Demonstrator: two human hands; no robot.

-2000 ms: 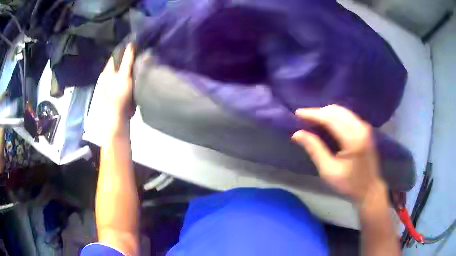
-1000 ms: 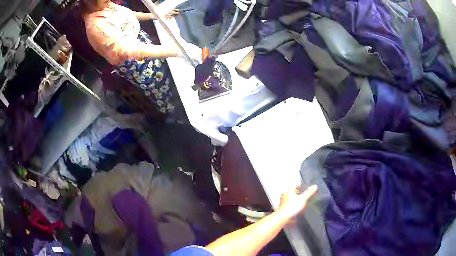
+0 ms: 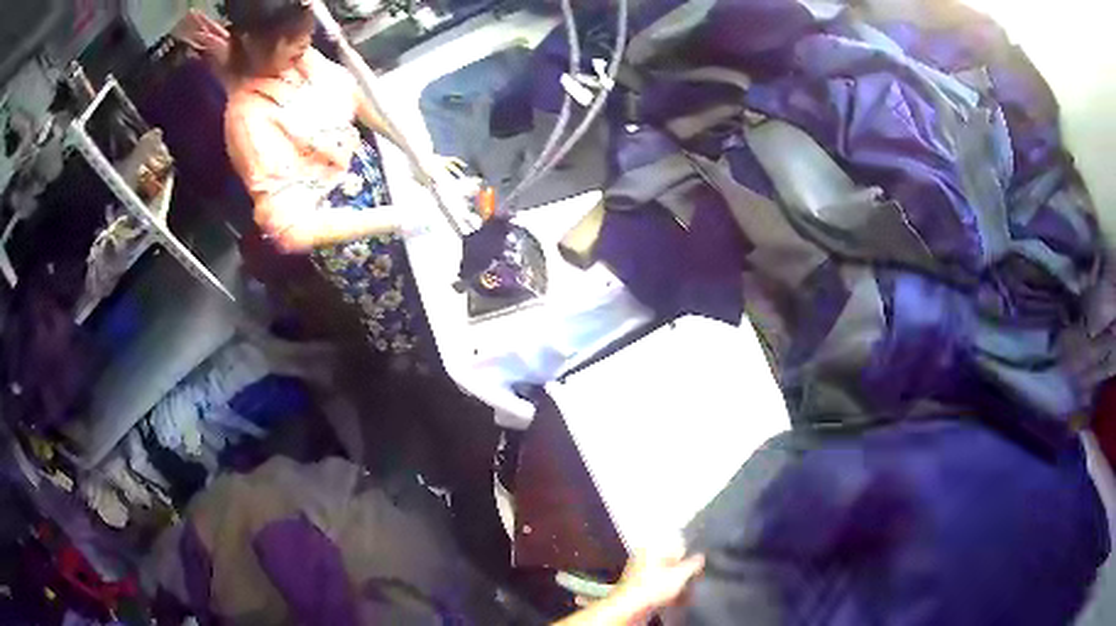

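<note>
A purple garment (image 3: 906,526) with a grey edge band (image 3: 734,483) lies spread at the lower right, on the near end of the white table (image 3: 673,416). My left hand (image 3: 655,581) is at the bottom edge of the picture, cut off below the wrist and slightly blurred. Its fingertips touch or almost touch the garment's left edge; whether they grip it cannot be told. My right hand is out of the picture. The garment's near side is cut off by the bottom edge.
A large grey and purple garment pile (image 3: 832,184) covers the table's back right. A sewing machine (image 3: 502,269) stands beyond the table, with a seated person (image 3: 294,159) at its left. Pale hoses (image 3: 563,122) hang above it. Loose cloth (image 3: 294,538) is heaped below left.
The view has swung left and up from the garment. My right hand has left the picture, and my left hand now shows at the bottom edge. The other person has raised one hand near the head.
</note>
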